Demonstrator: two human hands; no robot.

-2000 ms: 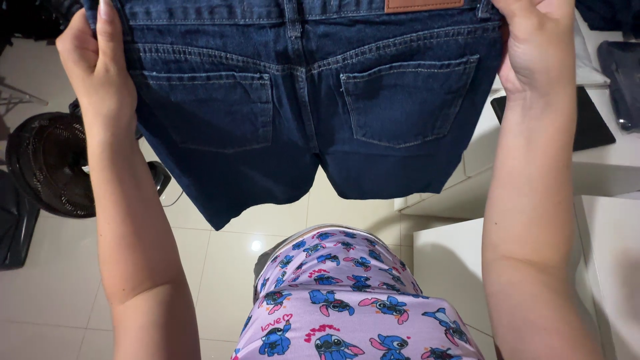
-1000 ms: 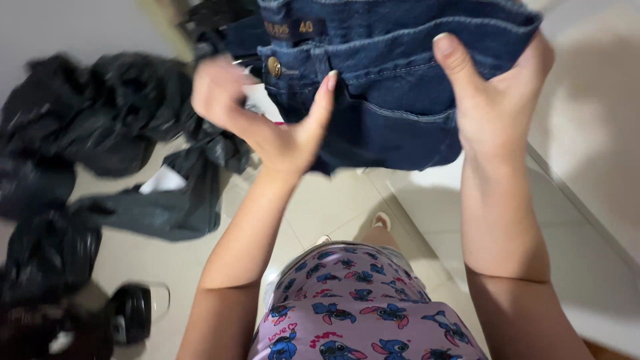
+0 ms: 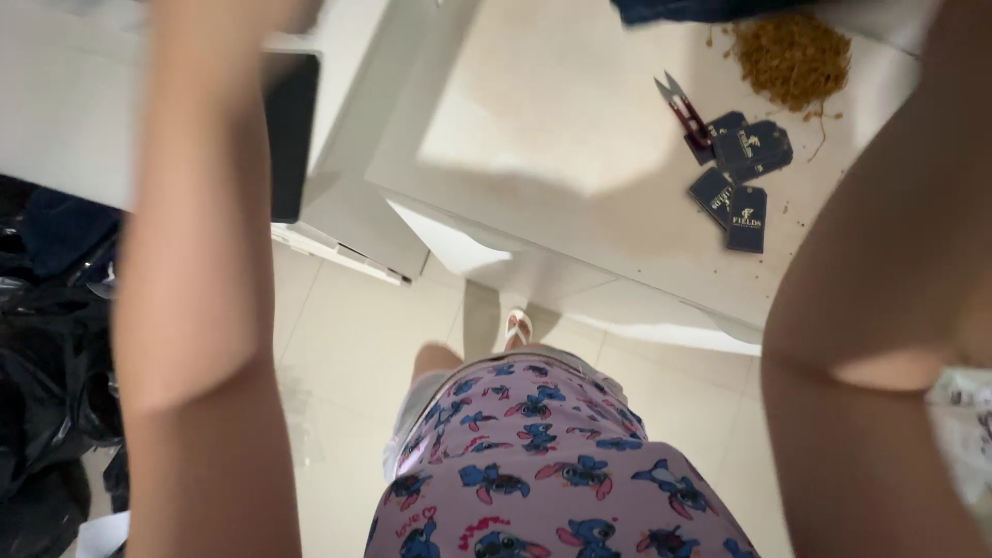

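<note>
Both my forearms reach toward the top of the view. My left hand lies beyond the top left edge, past the blurred wrist, and what it holds is hidden. My right hand is out of view too, past the upper right. A strip of dark blue denim (image 3: 690,9) shows at the top edge, right of centre. Below it on the white tabletop (image 3: 542,101) lie thread snips (image 3: 682,108) with dark red handles, their blades pointing up and left. They touch a loose group of dark blue cardboard hang tags (image 3: 750,151). A pile of orange-brown thread or tag strings (image 3: 794,62) lies beside them.
A flat black item (image 3: 293,139) lies on a white surface (image 3: 70,101) at the left. Black plastic bags (image 3: 54,356) and dark fabric (image 3: 70,229) are on the floor at the far left. White furniture edges border the tiled floor (image 3: 349,333) near my feet.
The view has turned toward the tabletop with the tags and snips. The denim garment, held up in both hands before, now shows only as a strip at the top. Both hands have left the view.
</note>
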